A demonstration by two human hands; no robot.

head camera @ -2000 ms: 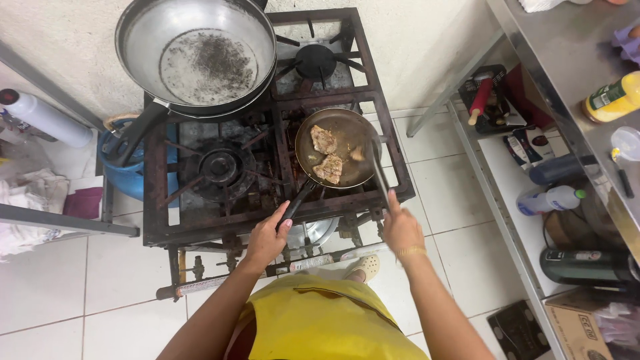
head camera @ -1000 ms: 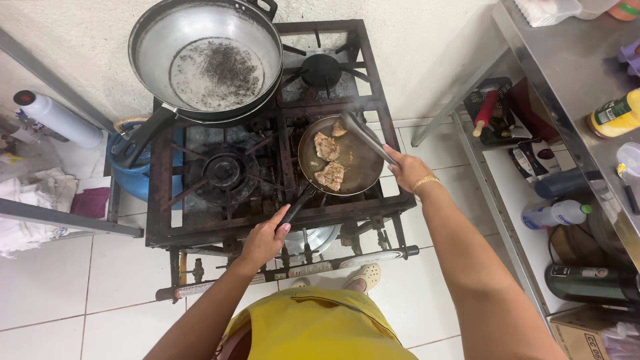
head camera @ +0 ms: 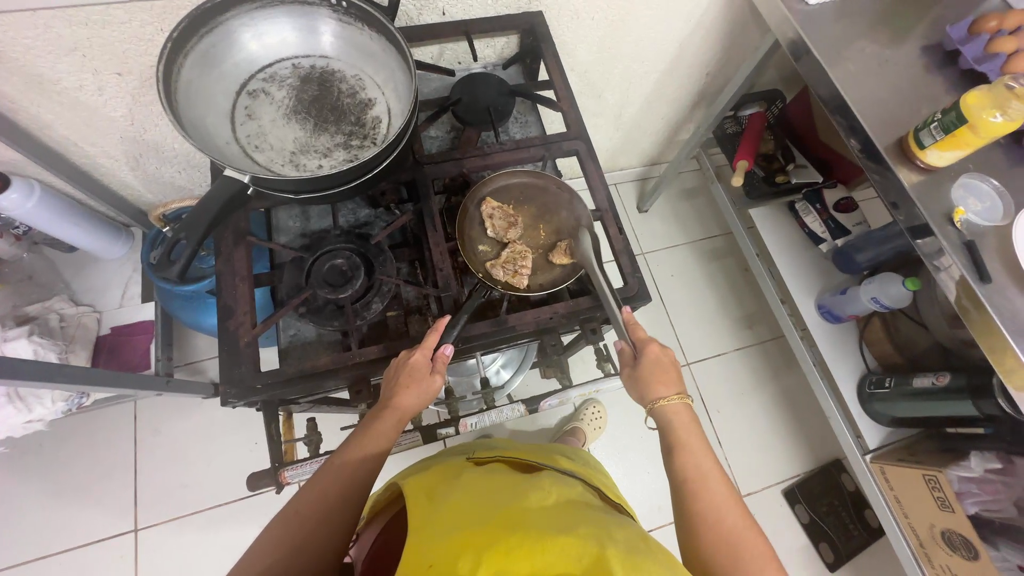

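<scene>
A small frying pan [head camera: 544,208] rests on the front right burner of a gas stove, with a few pieces of browned meat [head camera: 510,265] in it. Two pieces lie at the pan's left, and a smaller one [head camera: 562,252] lies at its right. My left hand [head camera: 416,372] holds the pan's black handle [head camera: 464,316]. In my right hand [head camera: 652,372] is a long grey cooking utensil [head camera: 602,280]; its head is at the pan's right rim, beside the smaller piece. Whether the head touches the meat, I cannot tell.
A large stained metal pan [head camera: 312,112] sits at the stove's back left, its black handle [head camera: 200,220] jutting toward the front left. Behind the frying pan is another burner [head camera: 482,100]. A steel table [head camera: 868,80] at right holds a yellow bottle [head camera: 968,124] and eggs. A blue gas cylinder [head camera: 188,296] stands at left.
My right hand with the utensil has moved down and toward me since one second ago. The small meat piece, earlier near the pan's far rim, now lies at its right side.
</scene>
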